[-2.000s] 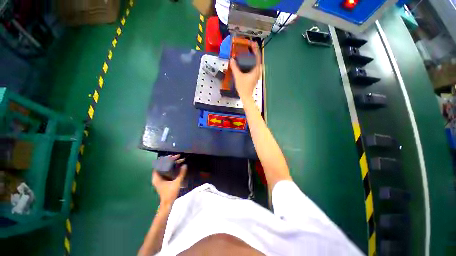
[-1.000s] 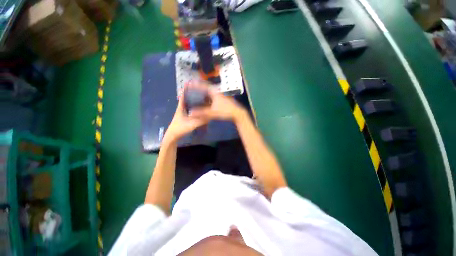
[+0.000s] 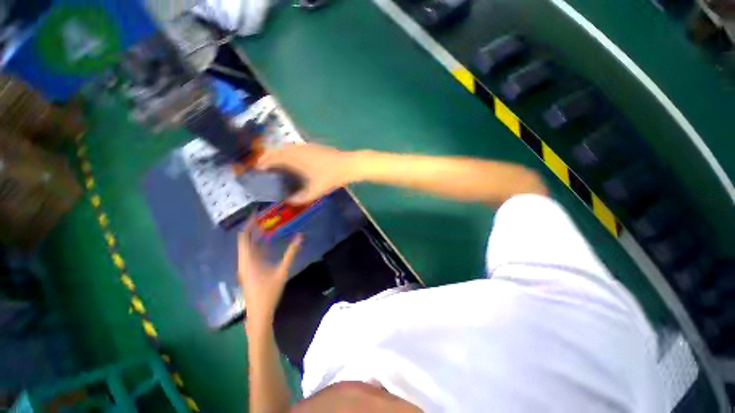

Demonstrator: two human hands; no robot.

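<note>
My right hand (image 3: pixel 310 168) is shut on a black plastic housing (image 3: pixel 271 185) over the near edge of the perforated base plate (image 3: pixel 211 184). The picture is blurred there. My left hand (image 3: pixel 264 260) is below it, with thumb and fingers spread and nothing in them, in front of the red press base panel (image 3: pixel 282 216). The dark press head (image 3: pixel 211 129) stands over the plate. The orange fixture (image 3: pixel 251 153) shows only in part, beside my right fingers.
The conveyor belt at the right carries several black housings (image 3: pixel 573 106). Yellow-black tape (image 3: pixel 556 163) runs along the green bench. The dark table (image 3: pixel 173 234) lies under the press. Cardboard boxes (image 3: pixel 32 161) are at the far left, a green rack (image 3: pixel 121 387) at the lower left.
The view has turned, so the press now leans left. My hands, together around a housing before, are apart. My left hand has let go; my right hand has the housing at the plate.
</note>
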